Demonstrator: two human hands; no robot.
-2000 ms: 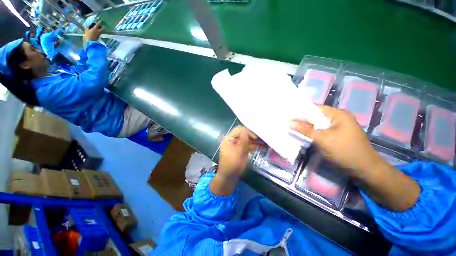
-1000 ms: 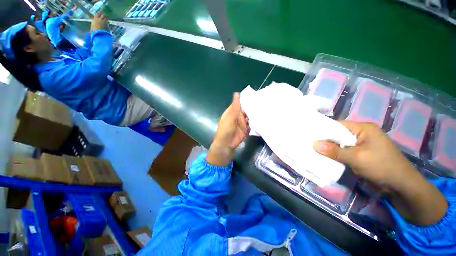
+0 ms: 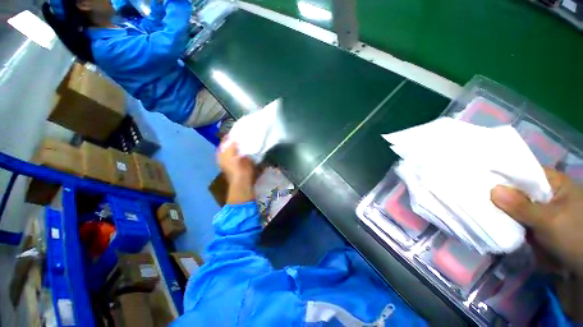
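My right hand (image 3: 543, 207), at the right edge, grips a thick fanned stack of white empty sleeves (image 3: 463, 175) over the tray, thumb on top. My left hand (image 3: 236, 167) holds a smaller white piece, perhaps one or a few sleeves (image 3: 259, 131), out to the left over the bench's front edge; it is slightly blurred. The clear plastic tray (image 3: 417, 244) lies below the stack. Its pockets hold red-rimmed phones (image 3: 457, 260) in whitish translucent sleeves. The stack hides part of the tray.
The dark green bench (image 3: 319, 96) runs left to a person in a blue smock (image 3: 144, 60). Beyond are a pale metal edge, an upright (image 3: 346, 25) and the green conveyor belt (image 3: 409, 38). Cardboard boxes (image 3: 96, 96) and a blue rack (image 3: 73, 230) stand left. An open box (image 3: 272, 195) sits below the bench.
My left hand has moved away to the left with a white piece, apart from the stack. My right hand still holds the stack, now fanned. The view has shifted left.
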